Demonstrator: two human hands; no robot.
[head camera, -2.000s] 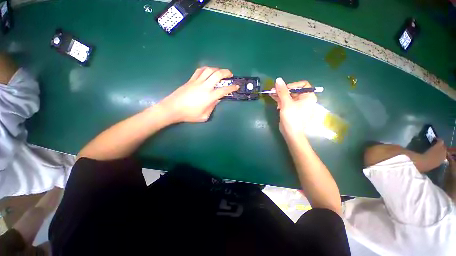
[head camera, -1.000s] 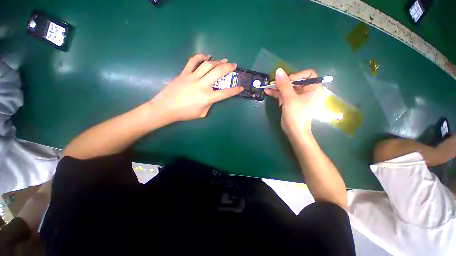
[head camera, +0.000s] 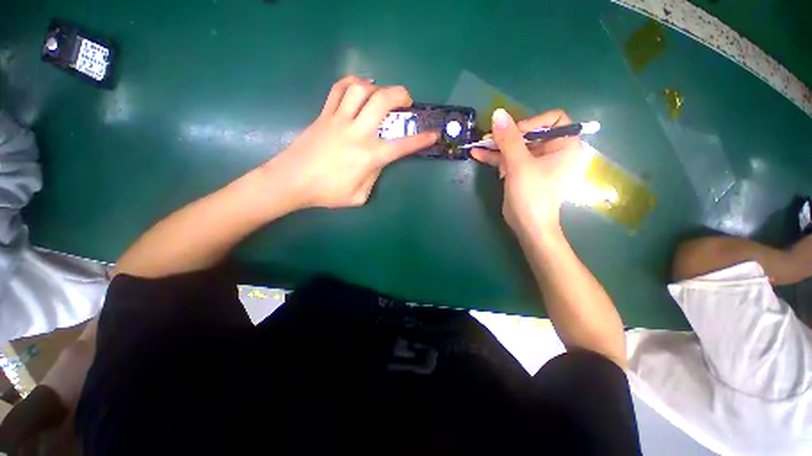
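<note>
A black phone handset (head camera: 430, 120) lies on the green bench with a round whitish disc at its right end and a pale label area at its left. My left hand (head camera: 350, 151) holds it by the left end, one finger lying across its middle. My right hand (head camera: 532, 169) grips a slim pen-like pick (head camera: 556, 133), dark with a light rear end, like a pencil. Its pale tip is at the handset's right end, just below the disc. The amber tape sheet (head camera: 630, 198) lies right of my right hand, partly hidden by it and glaring white.
Another black handset (head camera: 80, 55) lies at upper left. Amber scraps (head camera: 645, 44) and clear film (head camera: 703, 169) lie at upper right. A pale rail (head camera: 730, 46) crosses the upper right corner. Seated people show at both sides, one with a white sleeve (head camera: 743, 312) at right.
The camera view has shifted. The pick's tip has moved from off the handset's right end, to the disc, then to just below it. Both hands keep their holds.
</note>
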